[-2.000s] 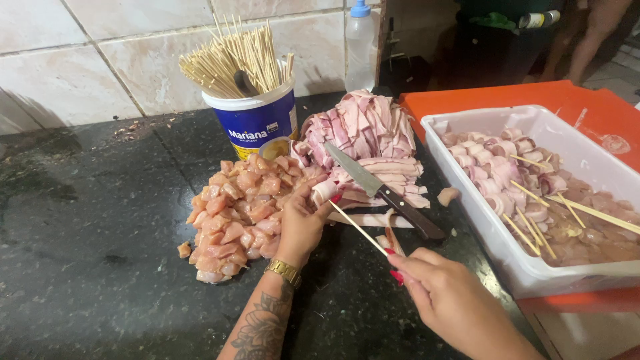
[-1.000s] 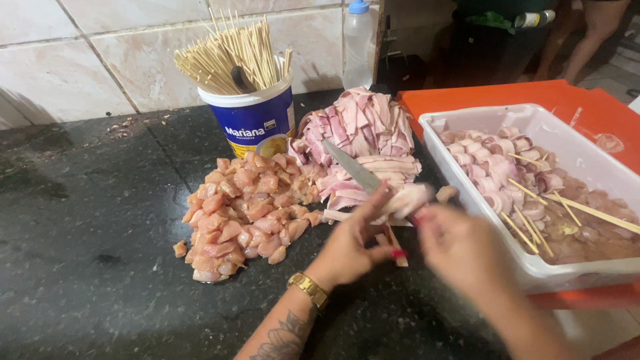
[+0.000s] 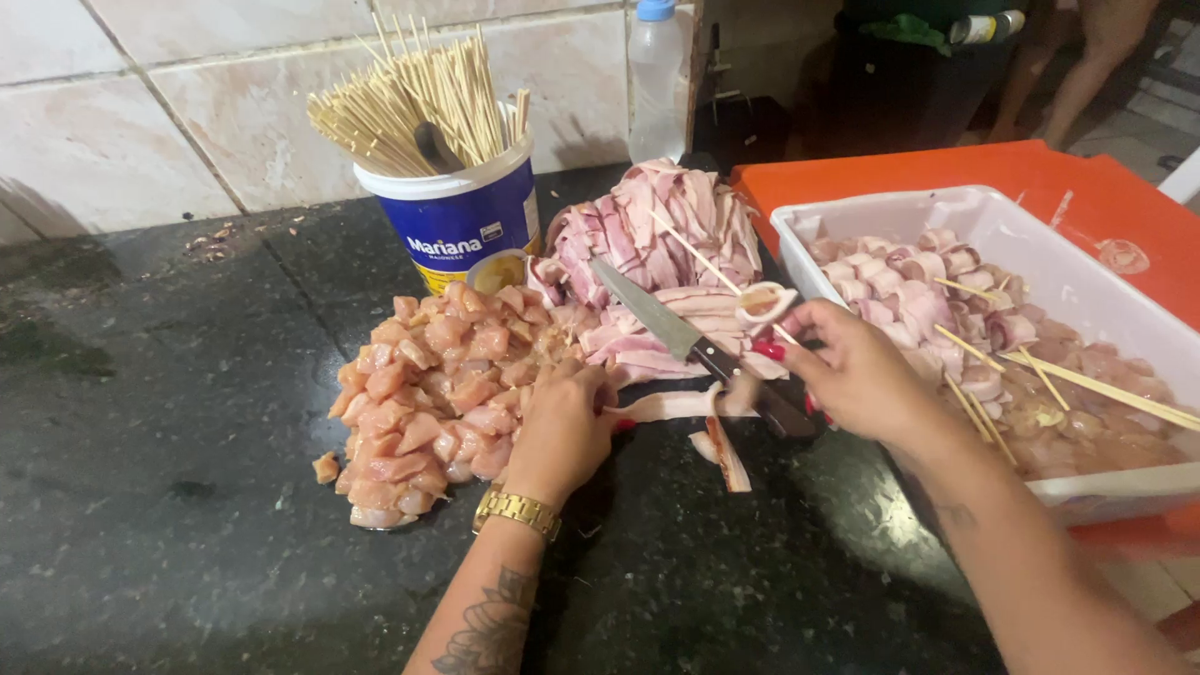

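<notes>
My right hand [image 3: 839,361] grips a wooden skewer [image 3: 696,251] that carries one rolled bacon piece [image 3: 764,305]. My left hand [image 3: 567,417] is at the right edge of a heap of raw chicken cubes [image 3: 422,398], beside the end of a bacon strip [image 3: 670,405]; its fingertips are partly hidden, so what they hold cannot be told. A kitchen knife [image 3: 661,319] with a dark handle lies across the pile of bacon strips [image 3: 666,230]. A short bacon piece [image 3: 729,455] lies on the dark stone counter near the knife handle.
A blue and white plastic tub [image 3: 455,220] of wooden skewers [image 3: 422,103] and a plastic bottle [image 3: 656,84] stand by the tiled wall. At right, a white plastic bin [image 3: 1106,253] with rolled meat and skewers rests on an orange surface [image 3: 937,169]. Another person's legs [image 3: 1078,66] show behind.
The hands, together a second ago, are now apart: the left is at the chicken heap, the right holds the skewer up over the bacon. A roll now shows on the skewer.
</notes>
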